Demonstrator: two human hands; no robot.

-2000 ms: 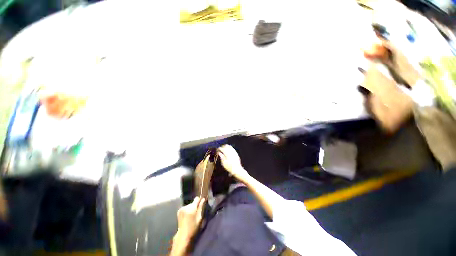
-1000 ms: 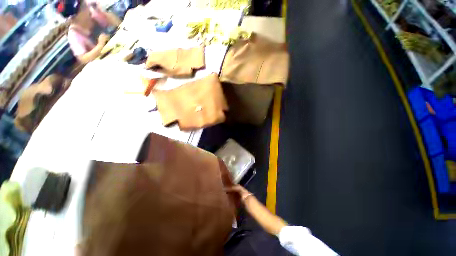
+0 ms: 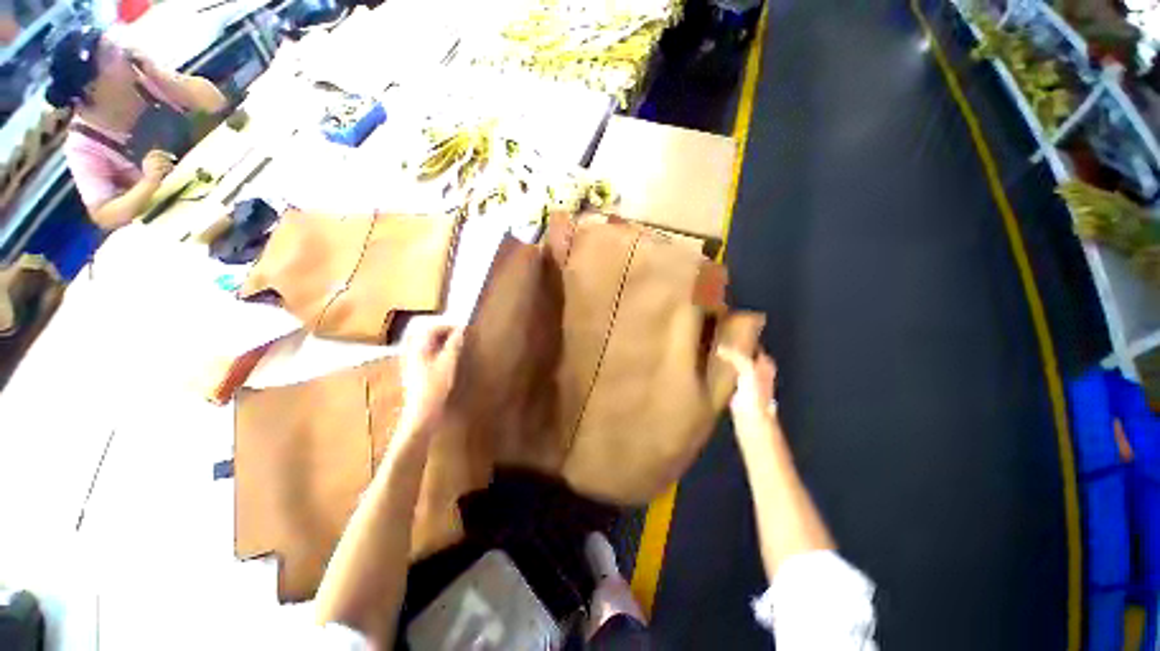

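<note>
A large tan-brown bag panel [image 3: 604,343] with a centre seam is held up between both hands, in front of the wearer at the table's edge. My left hand [image 3: 431,369] grips its left edge. My right hand [image 3: 748,371] grips its right side, where the edge curls over. Another brown bag body [image 3: 305,439] lies flat on the white table, partly behind my left forearm. A third brown bag body [image 3: 350,270] with notched corners lies farther back. The lower part of the held panel hangs over dark space beside the table.
Cardboard [image 3: 668,172] is beyond the held panel. Yellow strips [image 3: 464,150] and a blue tray [image 3: 352,120] are on the table. A person [image 3: 121,127] is at the far left. A grey seat-like slab [image 3: 483,613] is below. Blue crates [image 3: 1104,496] are right of the dark aisle.
The brown panel has moved from the lower left over to the aisle side of the table. My left hand has come into view on it. The view has shifted, showing more aisle.
</note>
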